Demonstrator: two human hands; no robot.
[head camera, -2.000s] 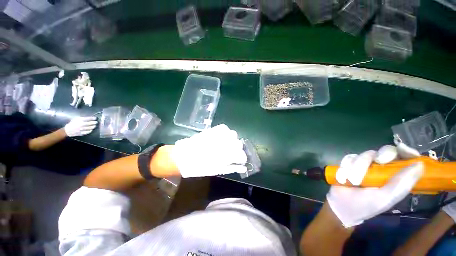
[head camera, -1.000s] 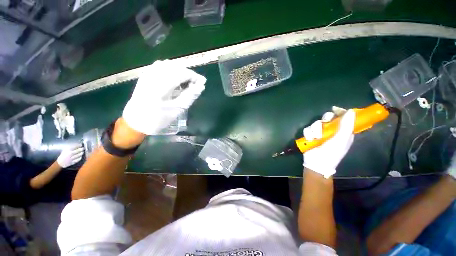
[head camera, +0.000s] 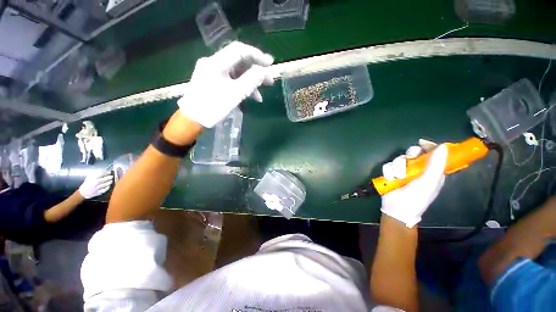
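Observation:
My right hand (head camera: 414, 186), in a white glove, is closed around the orange electric screwdriver (head camera: 454, 159); its bit points left over the bench. My left hand (head camera: 222, 82), gloved, is raised over the pale rail, fingers curled and apart; no object shows in it. A clear plastic housing (head camera: 288, 186) with a white fitting (head camera: 273, 201) lies near the bench's front edge, touched by neither hand. The screw tray (head camera: 305, 97) stands by the rail with a speckled heap and a white piece in it. The parts tray (head camera: 207, 149) is partly hidden below my left hand.
A clear housing with wires (head camera: 509, 113) lies at the right. More housings (head camera: 283, 15) sit on the green belt beyond the rail (head camera: 402, 50). White cloth (head camera: 90, 143) lies at the left. Another person's gloved hand (head camera: 96, 184) is at left, a blue sleeve (head camera: 524, 286) at lower right.
My left hand left the housing at the bench edge and rose toward the rail. The screwdriver has turned and lies more diagonally in my right hand. The camera view has shifted.

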